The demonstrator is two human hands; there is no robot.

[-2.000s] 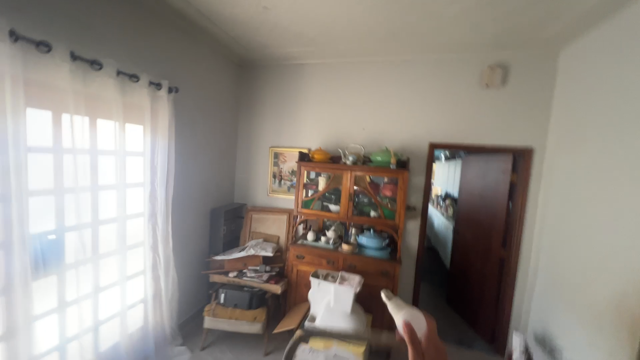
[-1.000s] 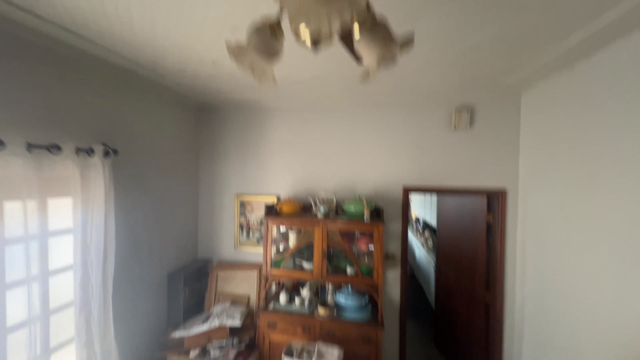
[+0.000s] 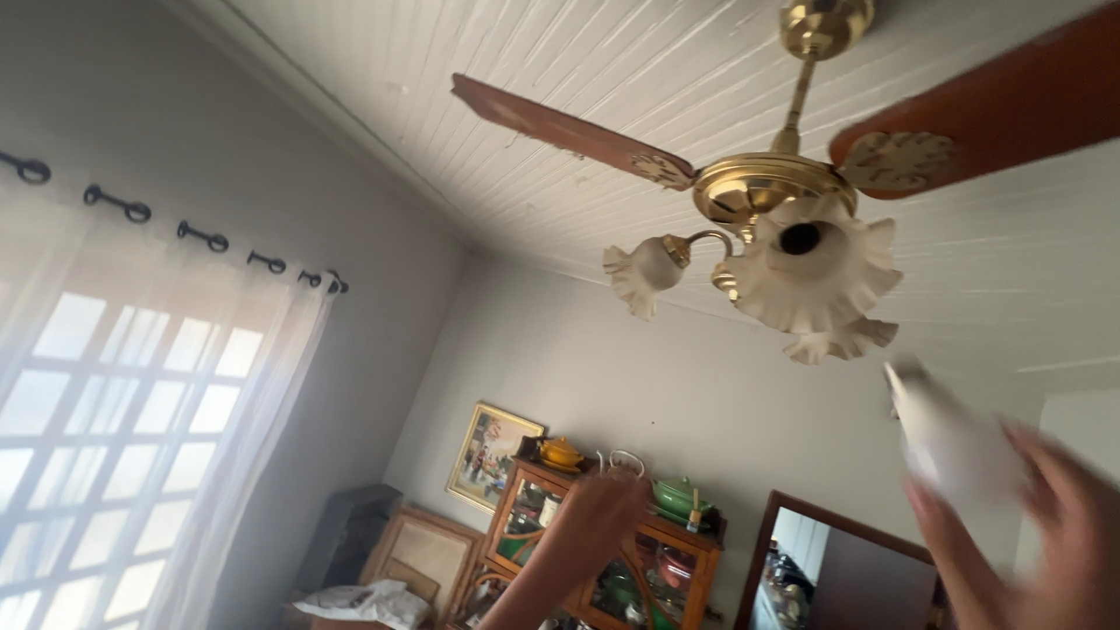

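My right hand (image 3: 1041,516) holds a blurred white bulb-shaped object (image 3: 954,446) by its wide end, its narrow darker tip pointing up and left. Raised in front of the wooden cabinet is my left hand (image 3: 612,503), blurred; its fingers cannot be made out. Above both hands hangs a brass ceiling fan (image 3: 774,185) with wooden blades and several frilled glass lamp shades. The nearest glass shade (image 3: 818,267) faces me with a dark opening in its middle. Neither hand touches the fan.
A wooden glass-door cabinet (image 3: 525,477) carries a yellow pot (image 3: 560,452) and a green tureen (image 3: 681,497). To its left hangs a framed picture (image 3: 494,455). Sheer curtains (image 3: 289,350) cover the window at left. A doorway (image 3: 770,542) stands at right.
The view has tilted up to the ceiling fan. Both hands, out of view one second ago, are now raised in view, the right with the white object, which was low in view two seconds ago.
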